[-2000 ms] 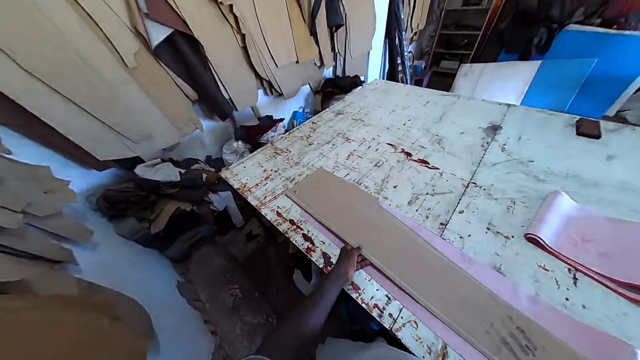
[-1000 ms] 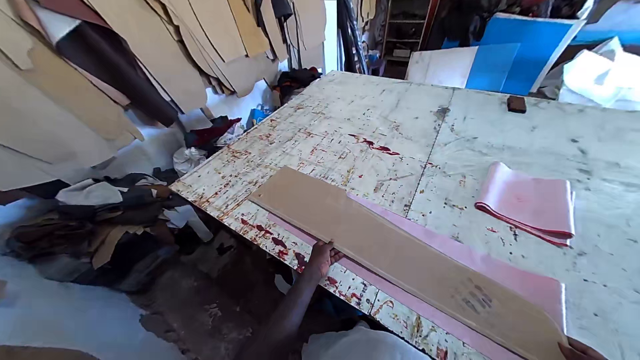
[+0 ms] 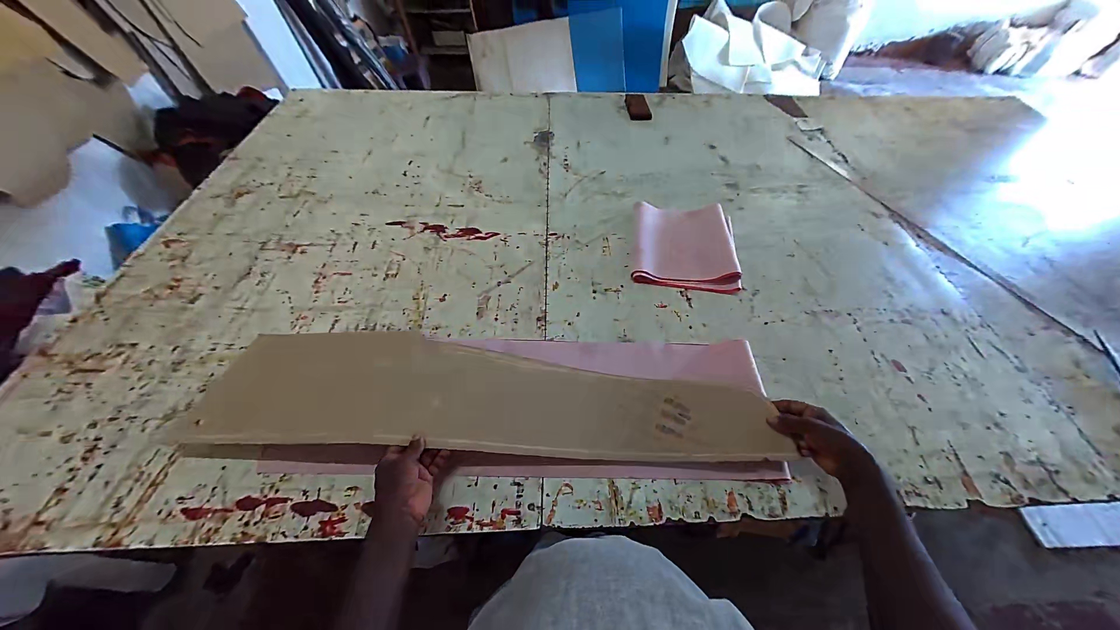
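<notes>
A long brown cardboard pattern piece (image 3: 490,402) with some writing near its right end lies over a strip of pink fabric (image 3: 700,357) at the table's near edge. My left hand (image 3: 409,477) grips the pattern's near edge, left of its middle, with the thumb on top. At the pattern's narrow right end, my right hand (image 3: 814,433) pinches the tip between thumb and fingers. The pattern's near edge stands slightly above the fabric, casting a shadow. Farther back, right of the table's seam, rests a folded pink fabric piece (image 3: 687,247) with darker pink edges.
The worn, stained table (image 3: 367,192) spreads out around the pattern. A small dark brown block (image 3: 638,108) sits at its far edge. Blue and white sheets (image 3: 525,57) stand behind it, beside crumpled white material (image 3: 744,48). Dark cloth (image 3: 206,131) is heaped past the left edge.
The view has swung right. My right hand, out of view two seconds ago, now holds the pattern's right end. The pattern's left end now reaches past the pink strip's left end.
</notes>
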